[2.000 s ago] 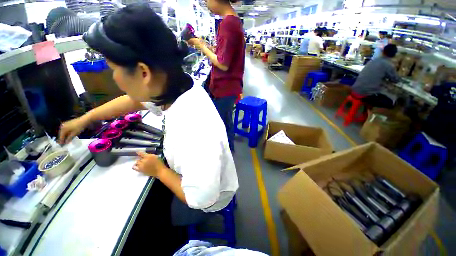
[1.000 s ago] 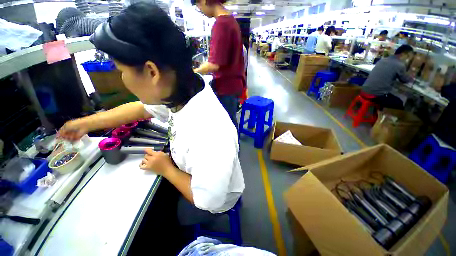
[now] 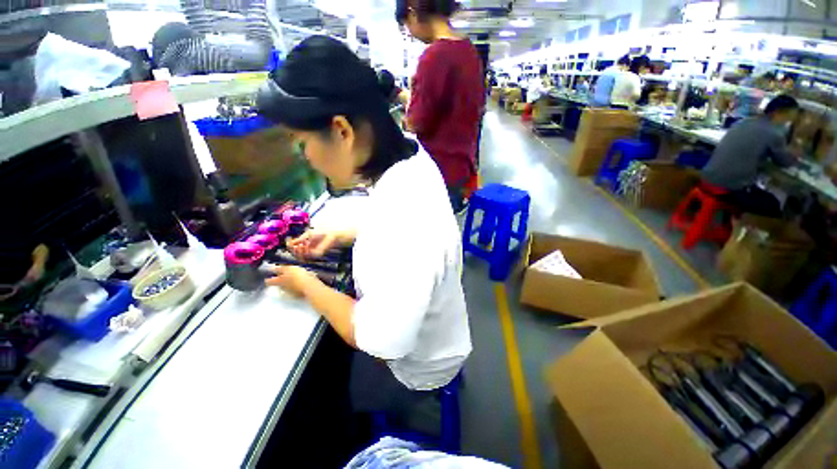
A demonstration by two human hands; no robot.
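Neither of my hands is in the picture; only a bit of light blue cloth shows at the bottom edge. Nearest in front is the white green-edged bench (image 3: 216,366). Several dark grey hair dryers (image 3: 244,273) with magenta rings lie in a row on it, before a seated person in a white top. That person's hands (image 3: 298,275) are at the dryers, one by the nearest dryer and one just behind it. A cream tub (image 3: 163,287) of small parts stands left of the bench.
A blue bin (image 3: 96,313) holds a clear bag, and a second blue bin (image 3: 20,438) holds small parts. A dark-handled tool (image 3: 73,385) lies between them. An open carton (image 3: 606,394) of dark dryers, another carton (image 3: 587,291) and a blue stool (image 3: 496,220) stand right on the floor.
The view has shifted left, so things sit further right. The other person's far hand has moved from beside the cream tub to the dryers. More of the blue bin at lower left shows.
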